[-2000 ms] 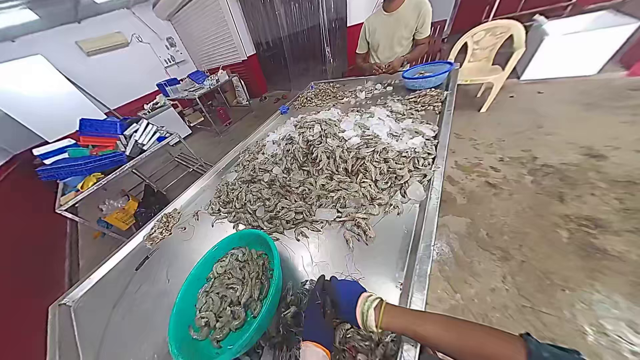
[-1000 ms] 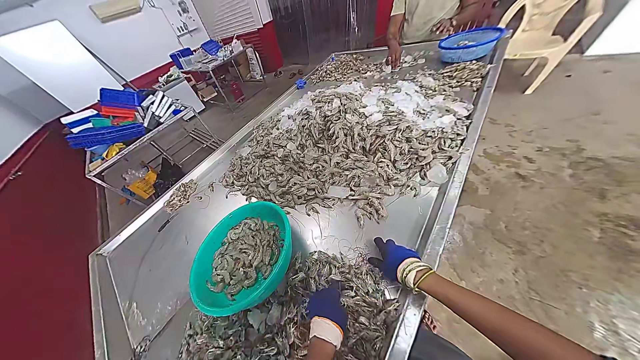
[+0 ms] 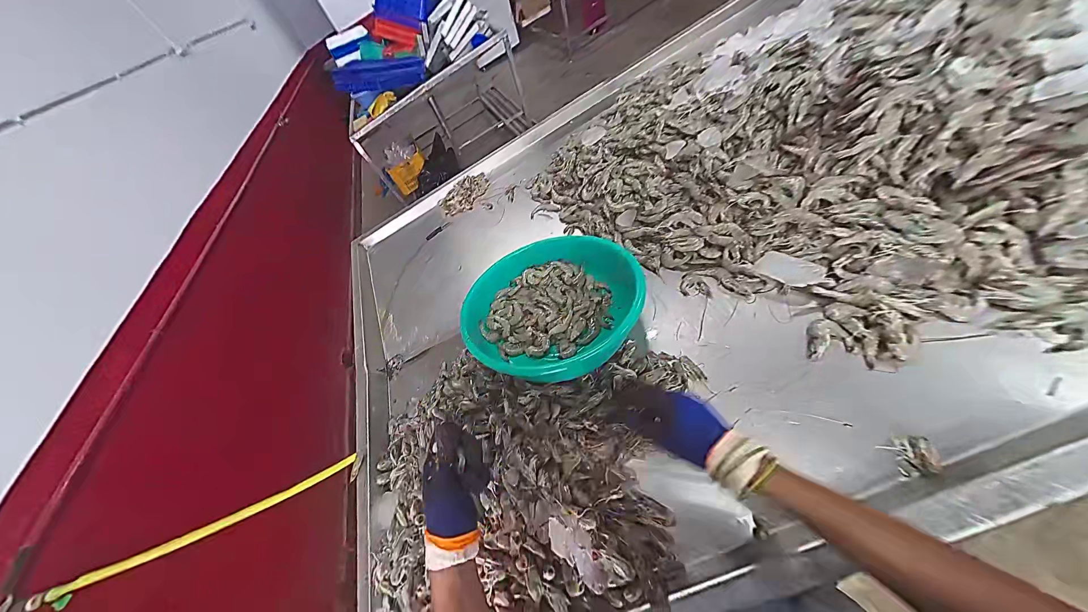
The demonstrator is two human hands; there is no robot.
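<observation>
My left hand (image 3: 452, 489), in a blue and black glove with an orange-edged cuff, rests on the left part of a heap of shrimp heads and shells (image 3: 544, 476); whether its dark fingers hold anything cannot be told. Gloved likewise, my right hand (image 3: 676, 418) reaches over the heap's upper right, its fingertips blurred, just below a green plastic basin (image 3: 629, 319). Peeled-looking shrimp (image 3: 548, 310) lie inside the basin, which tilts on the heap's far edge. A large pile of whole shrimp (image 3: 816, 187) with ice pieces covers the table's upper right.
The steel table (image 3: 748, 382) has a raised rim along its sides. A small shrimp clump (image 3: 916, 456) lies near the right rim, and a small pile of scraps (image 3: 465, 195) near the far rim. Beyond stands a rack with blue crates (image 3: 378, 76). A yellow strap (image 3: 204, 531) crosses the red wall.
The view has swung left and down. My hands, together two seconds ago, are now apart on either side of the heap. My right hand has moved from bare table by the rim to the heap near the basin.
</observation>
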